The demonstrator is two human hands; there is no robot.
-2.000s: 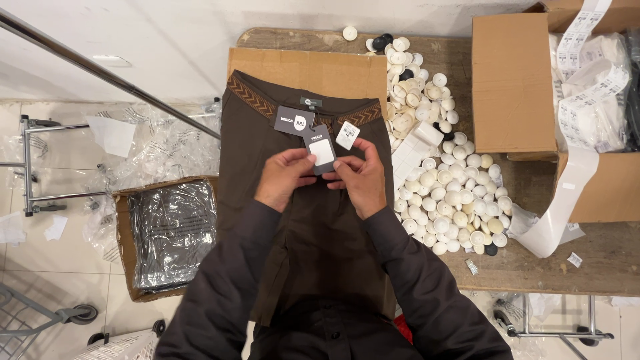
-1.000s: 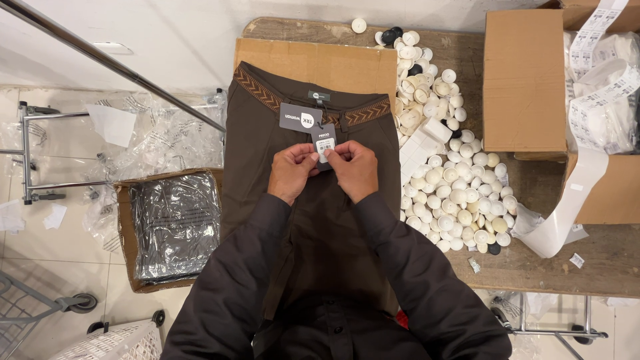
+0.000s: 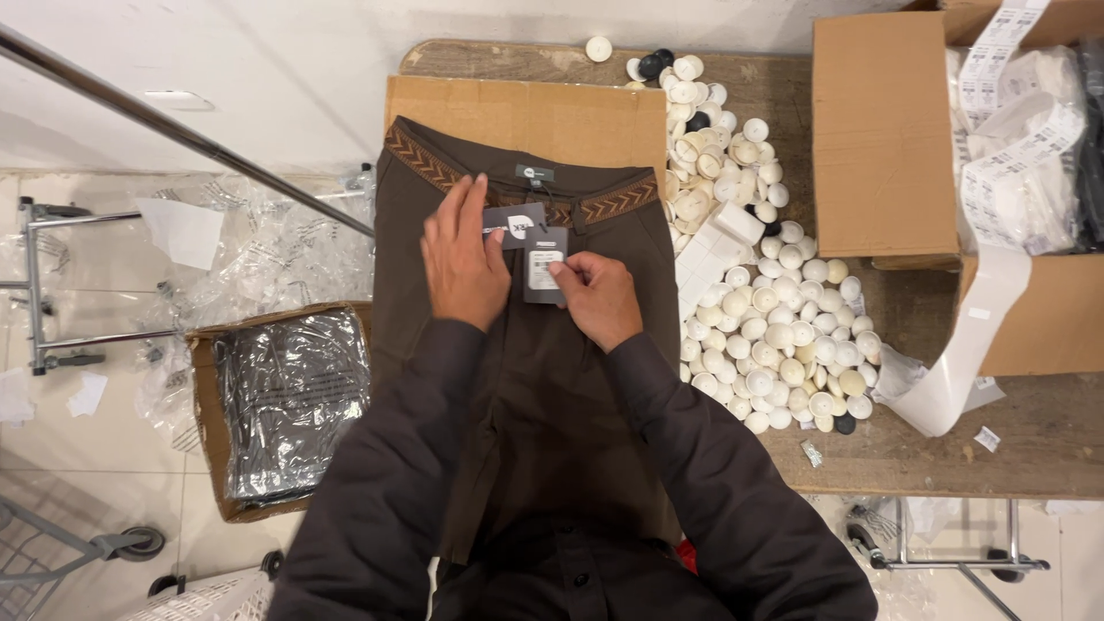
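Dark brown trousers (image 3: 517, 379) lie waist-up on a cardboard sheet (image 3: 586, 112), with a patterned brown trim (image 3: 617, 200) along the waistband. Two grey hang tags are attached near the front fastening. My left hand (image 3: 466, 250) rests spread on the fabric, its thumb touching the upper tag (image 3: 507, 226); whether it grips that tag I cannot tell. The lower hang tag (image 3: 545, 293) bears a white printed sticker (image 3: 543, 270). It is pinched at its right edge between the thumb and finger of my right hand (image 3: 599, 297).
White and black round security tags (image 3: 776, 336) are heaped right of the trousers, beside a white sticker sheet (image 3: 711, 259). An open cardboard box (image 3: 880, 138) with a trailing label roll (image 3: 983, 336) stands farther right. At left are a box of plastic-wrapped garments (image 3: 293, 405) and a metal rail (image 3: 190, 138).
The small white sticker held between my fingers two seconds ago is now on the lower hang tag. My left hand has moved left from that tag and opened out over the fabric.
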